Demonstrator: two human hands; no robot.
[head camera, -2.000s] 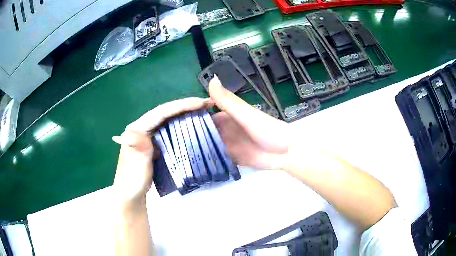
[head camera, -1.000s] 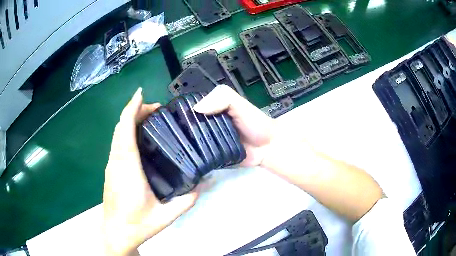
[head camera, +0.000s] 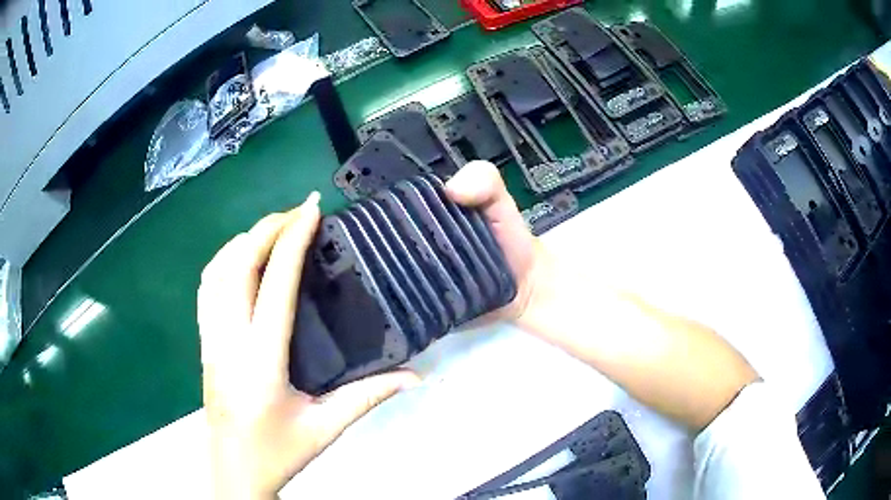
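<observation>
A fanned stack of several black phone middle frames (head camera: 405, 273) is held above the white work sheet (head camera: 625, 264). Its side edges show as parallel dark stripes, and the flat face of the leftmost frame shows at the left end. My left hand (head camera: 259, 342) grips the left end, with fingers at the far side and the thumb along the near edge. My right hand (head camera: 503, 244) holds the right end, thumb on top at the far corner; its other fingers are mostly hidden behind the stack.
Overlapping frame groups (head camera: 547, 117) lie along the sheet's far edge. Two or so set-aside frames (head camera: 586, 464) lie near me. A large black ribbed tray (head camera: 830, 195) is at right. A red tray (head camera: 518, 12), single frame (head camera: 403, 24), plastic bag (head camera: 186, 137), black strip (head camera: 335, 122) and grey machine (head camera: 98, 68) are beyond.
The stack has turned from showing bright bluish side edges to showing darker edges and the leftmost frame's face. Both hands have shifted their grip. The camera view has moved slightly.
</observation>
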